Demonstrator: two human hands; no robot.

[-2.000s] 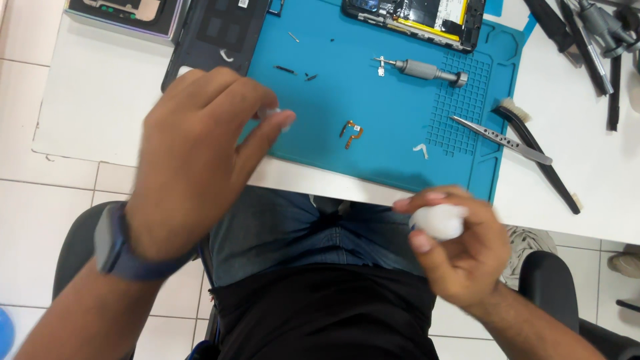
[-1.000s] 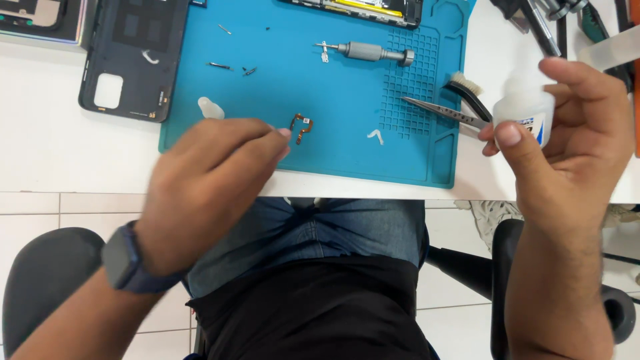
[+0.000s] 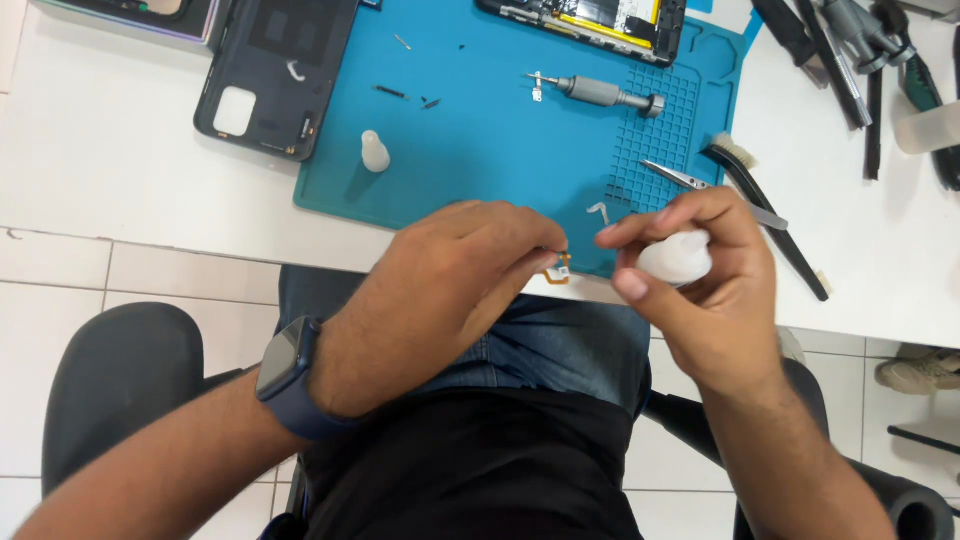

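Note:
Between thumb and fingertips, my left hand (image 3: 457, 277) pinches an orange flex cable (image 3: 557, 276) just over the mat's front edge. To its right, my right hand (image 3: 712, 292) holds a small white plastic bottle (image 3: 675, 259), its narrow tip pointing up and right. The bottle's translucent cap (image 3: 374, 152) stands on the blue repair mat (image 3: 480, 135), left of my hands. A thin white bent strip (image 3: 599, 211) lies on the mat near my right fingertips. Beyond it a grey precision screwdriver (image 3: 600, 92) rests beside a small metal bracket (image 3: 537, 88).
An opened phone (image 3: 592, 22) lies at the mat's far edge, a dark phone back cover (image 3: 277, 75) on its left. Tweezers (image 3: 675, 174) and a black brush (image 3: 780, 217) lie at the right, with several tools beyond. Tiny dark parts (image 3: 391, 92) dot the mat.
The flex cable lay on the mat in the earlier frames; my left hand now holds it. The cap was in my left fingers at first and now stands on the mat. My right hand has brought the bottle closer.

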